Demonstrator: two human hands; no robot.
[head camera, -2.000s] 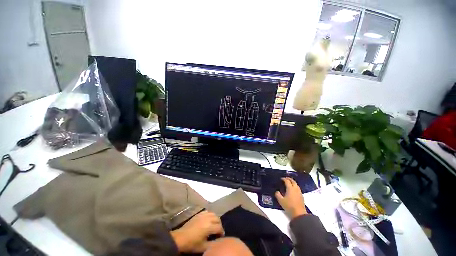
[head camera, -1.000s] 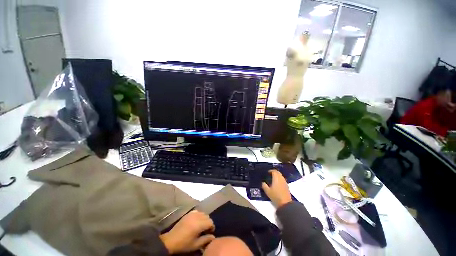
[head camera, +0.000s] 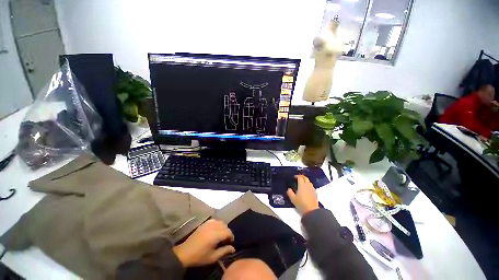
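Grey-brown trousers (head camera: 109, 208) lie across the desk at the left and towards my lap, with black lining (head camera: 262, 235) showing at the opened top. My left hand (head camera: 205, 243) is on the trouser top beside the lining, fingers curled on the cloth; part of the grip is hidden. My right hand (head camera: 303, 196) is closed over a small dark mouse (head camera: 294, 184) on the dark mouse pad (head camera: 280, 196). The monitor (head camera: 191, 93) shows thin outlines of several pattern pieces on black. The black keyboard (head camera: 213, 173) lies below the screen.
A calculator (head camera: 145, 161) and clear plastic bag (head camera: 60, 123) are at the left. Plants (head camera: 377, 123) flank the monitor. A tape measure (head camera: 386, 194), pens and a flat black object (head camera: 407, 235) lie at the right. A person in red (head camera: 465, 114) sits farther right.
The screen has gone from larger, cropped outlines to smaller outlines of more pieces. The camera view has shifted slightly. My left hand stays on the trousers and my right hand on the mouse.
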